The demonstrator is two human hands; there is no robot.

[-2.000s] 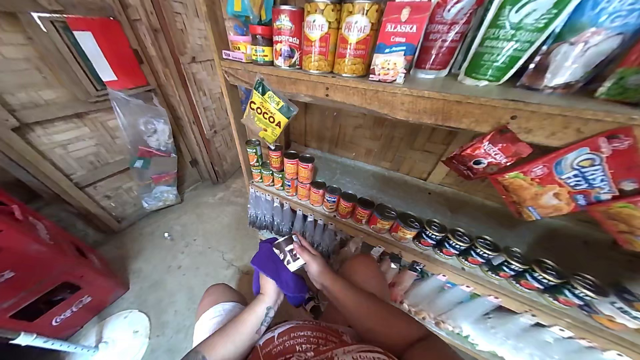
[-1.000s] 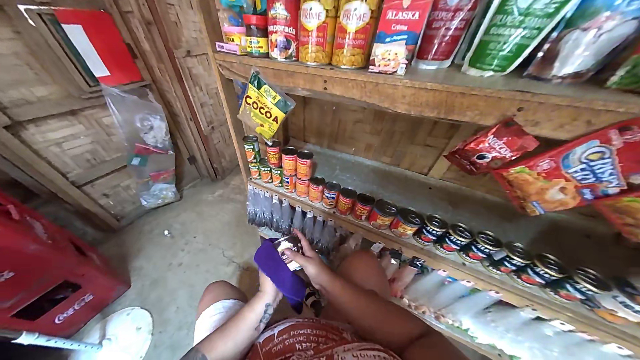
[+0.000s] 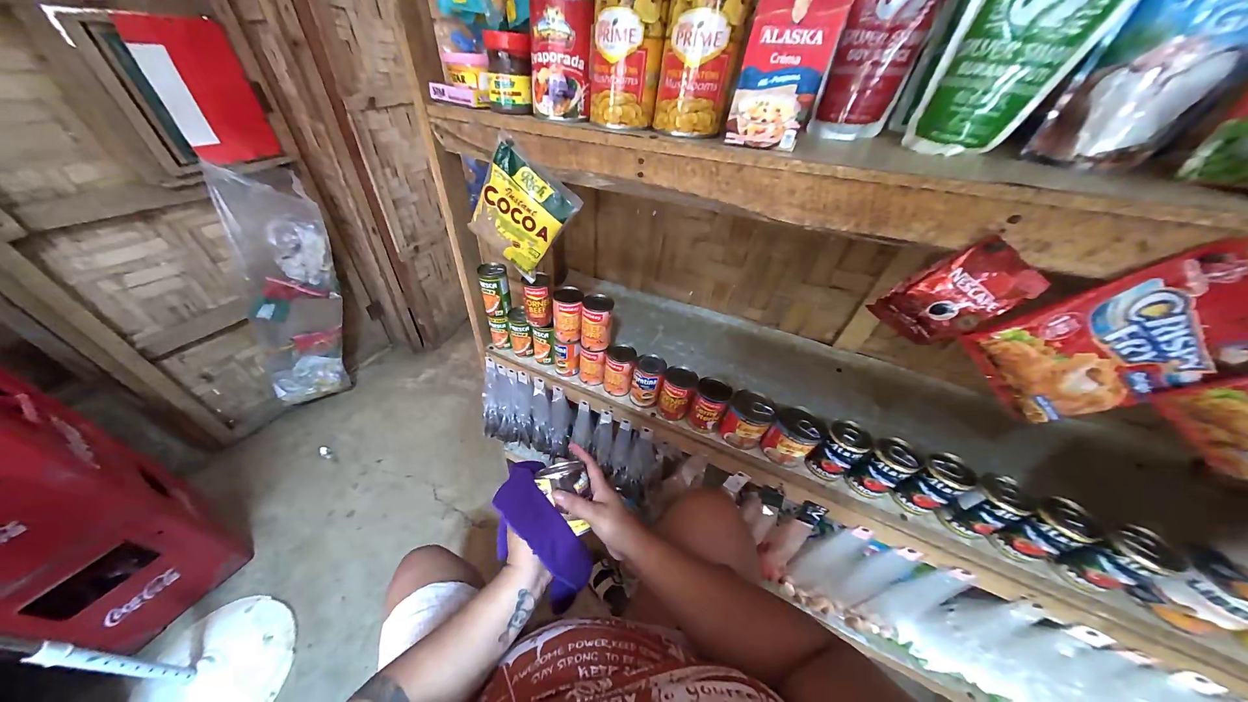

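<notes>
My right hand [image 3: 604, 502] grips a small food can [image 3: 564, 480] by its side, with the metal end tilted up toward me. A purple cloth [image 3: 546, 526] hangs over my left hand [image 3: 525, 554] and touches the can's left side; the fingers of that hand are mostly hidden beneath it. Both hands are above my lap, just in front of the lower shelf. Beyond them a row of food cans [image 3: 676, 393] runs along that shelf's front edge, some stacked in twos at its left end.
Packets [image 3: 546, 419] hang under the lower shelf edge [image 3: 702, 429]. A cocoa packet [image 3: 526, 210] and a coffee packet [image 3: 960, 291] hang from the upper shelf [image 3: 829, 185]. Red crates [image 3: 97, 526] and a round white object [image 3: 234, 653] are at left. A plastic bag [image 3: 283, 283] hangs on the wall.
The can has turned in my right hand, so its metal end now shows. The purple cloth has shifted and spread downward over my left hand.
</notes>
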